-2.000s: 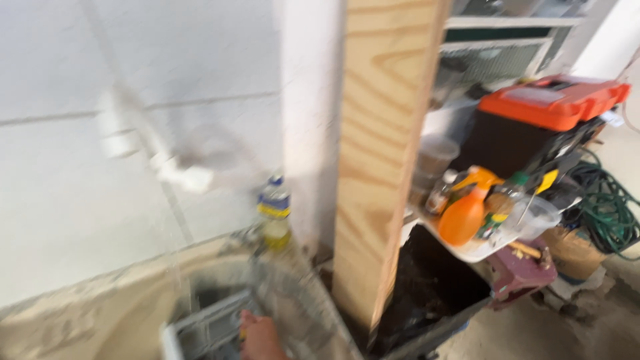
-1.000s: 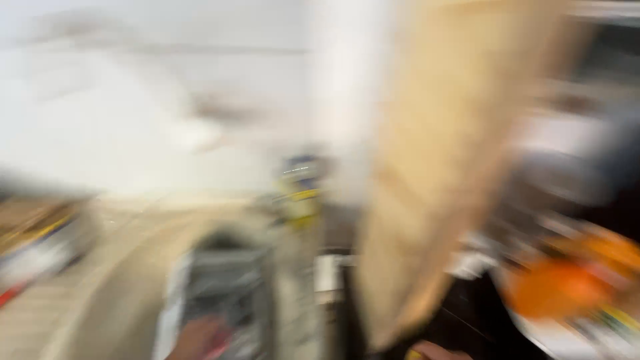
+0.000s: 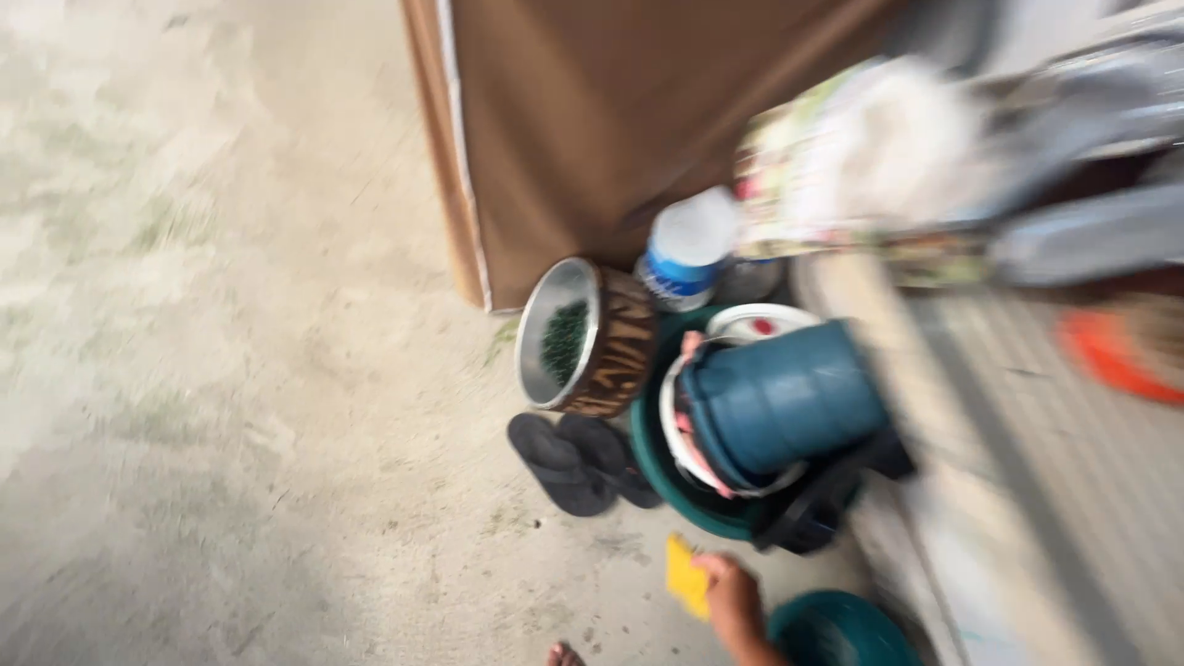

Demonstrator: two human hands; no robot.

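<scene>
My right hand [image 3: 733, 592] is low in the head view, right of centre, with its fingers closed on a flat yellow piece [image 3: 686, 575], perhaps a sponge. It is held above the concrete floor. Just above it is a dark green basin [image 3: 652, 490] holding a blue-green plastic bucket [image 3: 786, 398] tipped on its side, a white container [image 3: 763, 322] and a black item [image 3: 809, 513]. A teal bowl [image 3: 842, 634] lies right of my wrist. My left hand is out of view.
Dark flip-flops [image 3: 564, 462] and a brown pot [image 3: 624, 342] with a metallic rim are left of the basin. A white-and-blue container [image 3: 689, 250] stands behind, beside a brown cloth [image 3: 592, 120]. A pale ledge [image 3: 980, 444] runs down the right, bearing an orange-red dish [image 3: 1119, 356].
The view has swung from the sink area and wooden post to the floor. My left hand, low in the earlier view, has gone out of sight; my right hand shows more fully.
</scene>
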